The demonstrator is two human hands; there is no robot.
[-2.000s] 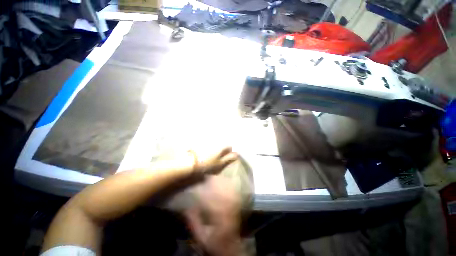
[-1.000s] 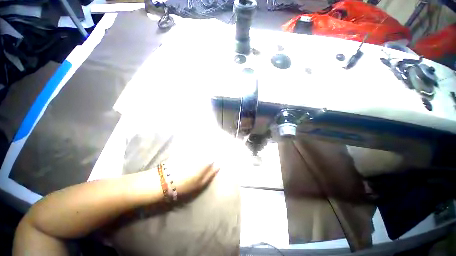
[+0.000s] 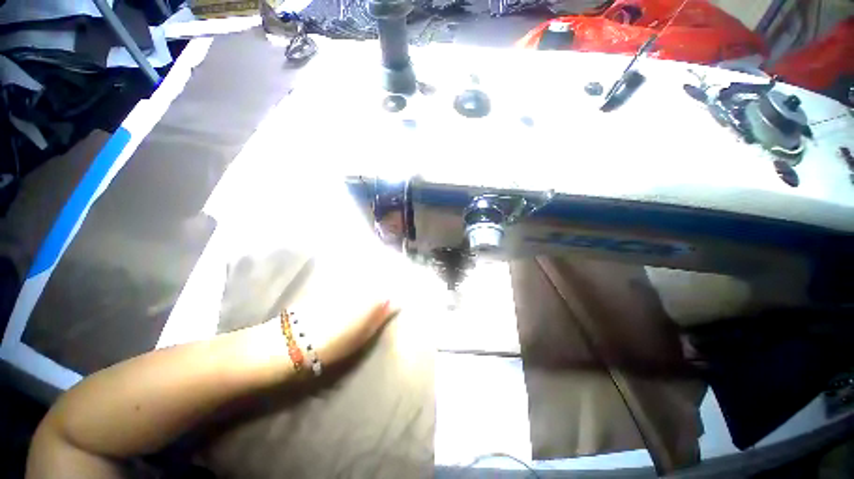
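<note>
My left hand (image 3: 358, 326) lies on a tan-brown cloth piece (image 3: 375, 407) left of the needle area, with beaded bracelets at the wrist. Its fingertips point towards the machine head, and glare washes out most of the fingers. The cloth hangs towards me over the table's front. The presser foot area (image 3: 452, 285) is dark and blurred under the white machine head (image 3: 562, 150). My right hand is not in view.
Brown strips (image 3: 599, 365) lie under the machine arm, beside dark cloth (image 3: 763, 374). A large brown panel (image 3: 122, 253) lies at left along blue tape (image 3: 80, 201). A silver tension knob (image 3: 485, 224) sticks out of the head. Red plastic (image 3: 646, 33) is behind.
Since two seconds ago the view has moved closer to the machine. The blurred hand at the front has left view, and the cloth now lies spread under my left hand.
</note>
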